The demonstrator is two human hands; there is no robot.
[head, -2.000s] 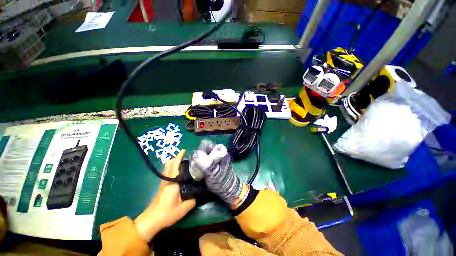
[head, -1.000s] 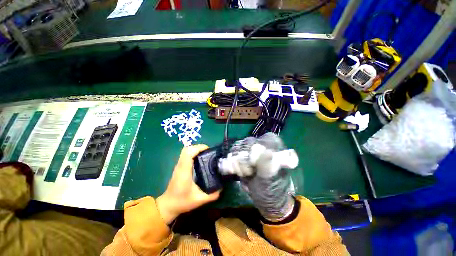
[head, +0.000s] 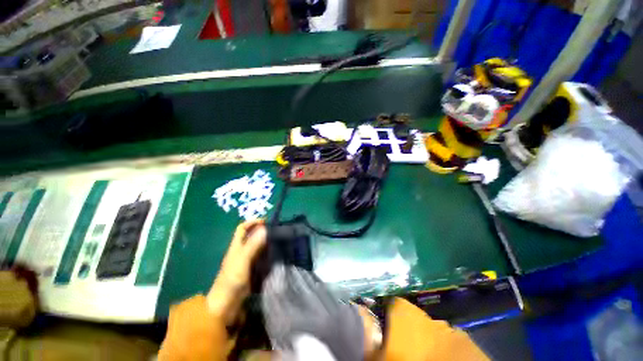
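Note:
A black socket block (head: 290,245) is held up near the bench's front edge, blurred by motion. My left hand (head: 240,271), bare, grips its left side with the thumb up. My right hand (head: 303,310), in a grey knitted glove, lies against the block's lower front; its fingers are blurred, and I cannot tell whether they grip it. A dark cord (head: 338,233) runs near the block's top toward the coiled black cord (head: 363,185). The block's outlet face cannot be made out.
White clips (head: 245,195) lie loose behind the block. A brown power strip (head: 321,172) and a white power strip (head: 395,146) lie farther back. A printed sheet (head: 53,247) is at left, with a sleeve beside it. A striped fixture (head: 457,141) and plastic bag (head: 564,185) stand at right.
The block has turned in my hands. My gloved right hand has moved down and left, below the block. The cord no longer rises from the block past the belt as one clear line.

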